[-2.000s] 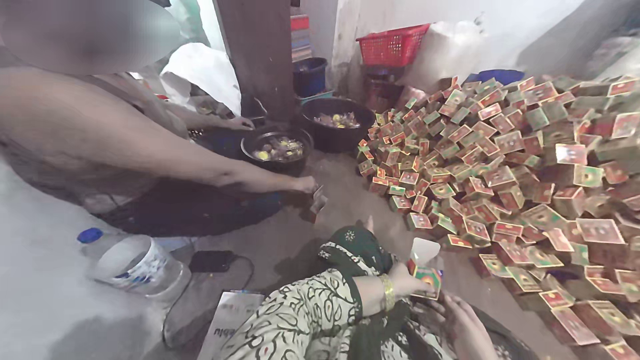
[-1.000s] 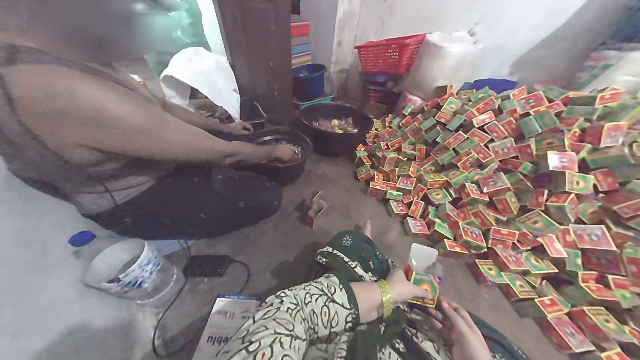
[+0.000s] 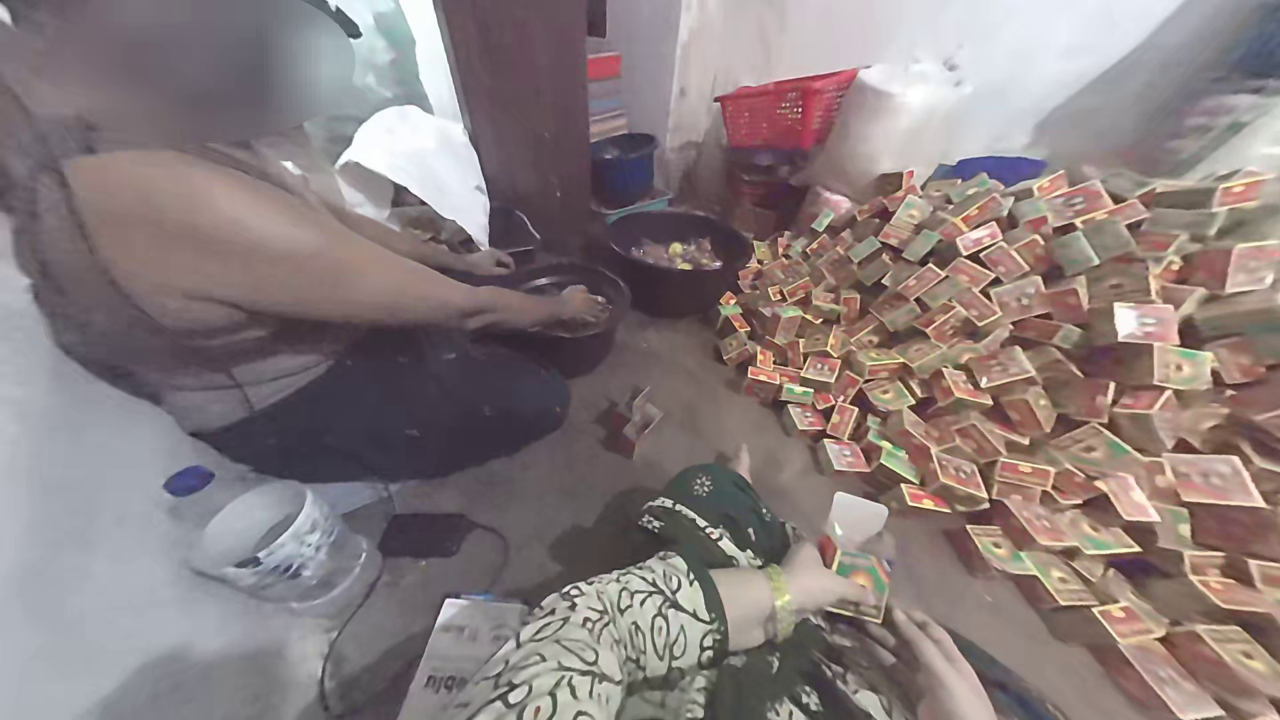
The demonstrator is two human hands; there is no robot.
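Note:
A small red and green cardboard box [image 3: 860, 583] with a raised white flap is gripped by my left hand [image 3: 822, 580], which wears yellow bangles at the wrist. Just to the right and below it is my right hand [image 3: 935, 660], its fingers near the lower edge of the box; whether they touch it or hold anything is unclear. A large heap of similar small boxes [image 3: 1000, 370] covers the floor on the right. One more small box [image 3: 640, 418], apparently unfolded, lies on the floor ahead of my knee.
A person sits at left, a hand [image 3: 578, 305] in a dark basin [image 3: 565, 350]. Behind stand another dark basin [image 3: 680, 290], a blue bucket [image 3: 624, 170] and a red plastic basket [image 3: 788, 108]. Nearer are a clear plastic bottle [image 3: 290, 550], a black device with a cable [image 3: 424, 535] and a printed paper [image 3: 455, 650].
The other person's hand has moved from over the floor, by the small box there, back to the dark basin. My hands have stayed about where they were around the box.

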